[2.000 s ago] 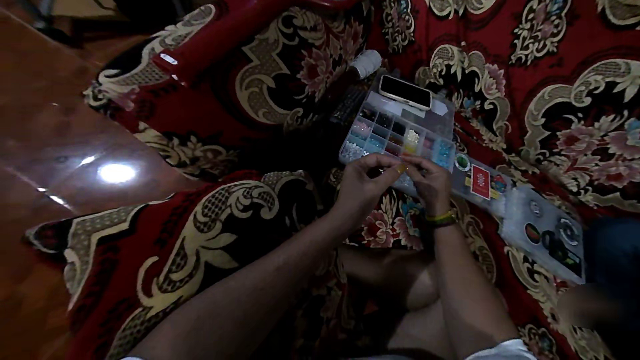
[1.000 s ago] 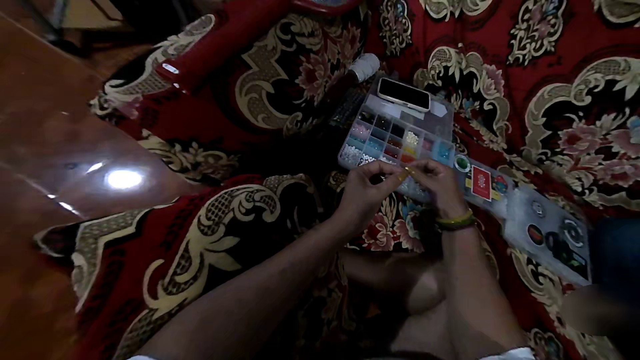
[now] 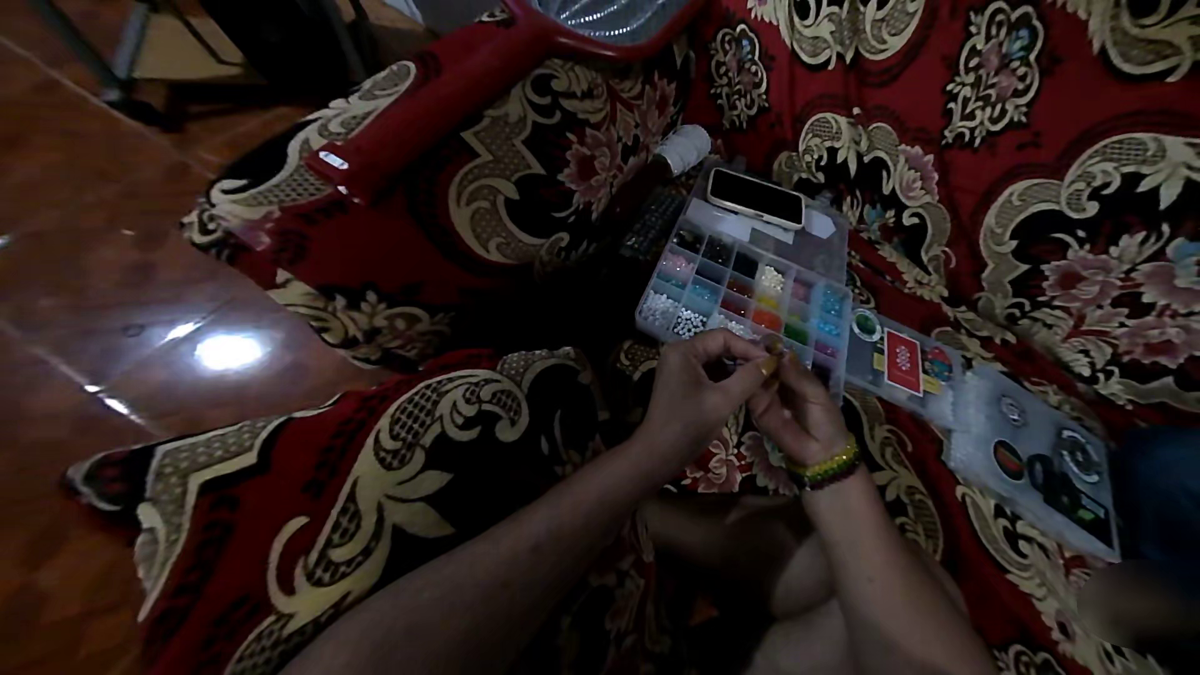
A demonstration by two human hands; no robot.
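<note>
My left hand [image 3: 698, 384] and my right hand [image 3: 797, 408] meet fingertip to fingertip at the near edge of a clear plastic bead box [image 3: 650, 272]. Between the pinched fingers is something small and yellowish, too small to name; whether both hands grip it I cannot tell. Green, yellow and dark bead bracelets [image 3: 830, 466] circle my right wrist. The box's compartments hold white beads [image 3: 689, 323], orange beads [image 3: 766, 320], green beads [image 3: 795, 330] and other colors. On its raised lid lies a smartphone [image 3: 756, 198] with a dark screen.
A white thread spool [image 3: 682, 150] stands behind the box. To the right lie a red card [image 3: 903, 362] on a clear case and another translucent case [image 3: 1031, 459] with round items. A red-handled mesh racket [image 3: 431, 103] rests at upper left on the patterned cover. Another person's blurred part [image 3: 1139, 600] shows at lower right.
My fingers have shifted slightly against each other and the right hand is more curled than a second ago. The box, phone and cases have stayed in place.
</note>
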